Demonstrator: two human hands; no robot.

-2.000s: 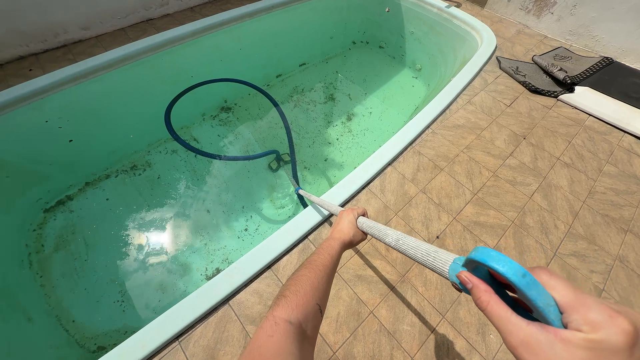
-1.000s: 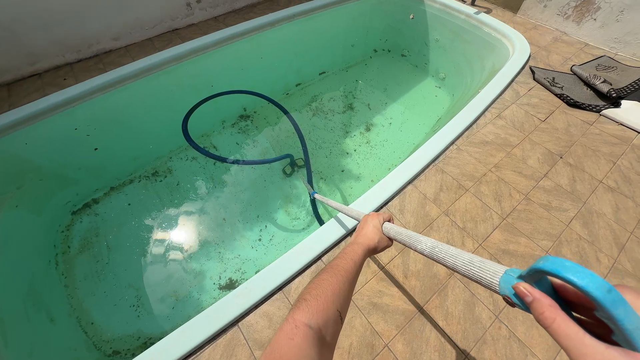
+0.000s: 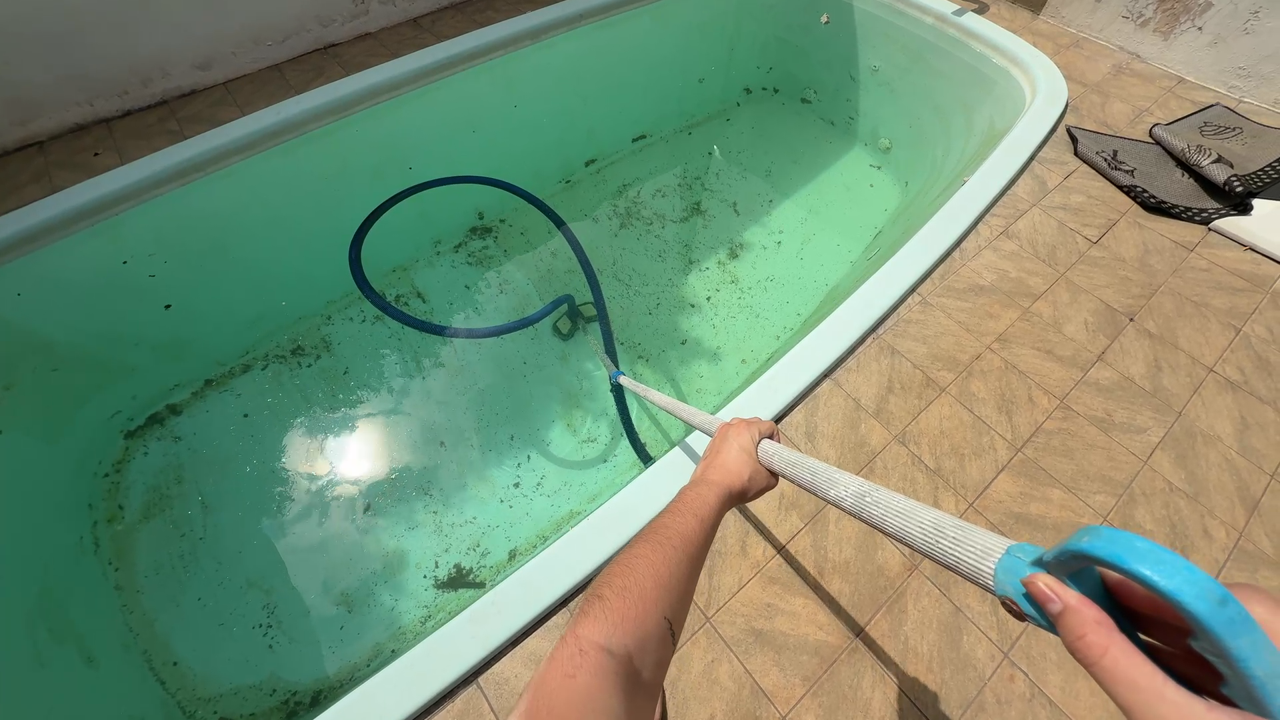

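My left hand is closed around the ribbed white telescopic pole, just above the pool's near rim. At lower right my right hand grips the blue plastic loop handle at the pole's end. The pole slants over the rim into green water, where its far end meets a pool vacuum head, partly blurred by the water. A dark blue hose makes a loop from the vacuum head and runs down past the pole towards the near wall of the pool. Dark debris lies on the pool floor.
Beige tiles surround the pool. Patterned grey mats with black edging lie at the upper right, beside a white flat object. A pale wall stands behind the far rim. Sun glare covers some of the water.
The view has shifted, so the pool sits further right in the picture than two seconds ago. Both hands keep their hold on the pole and its handle.
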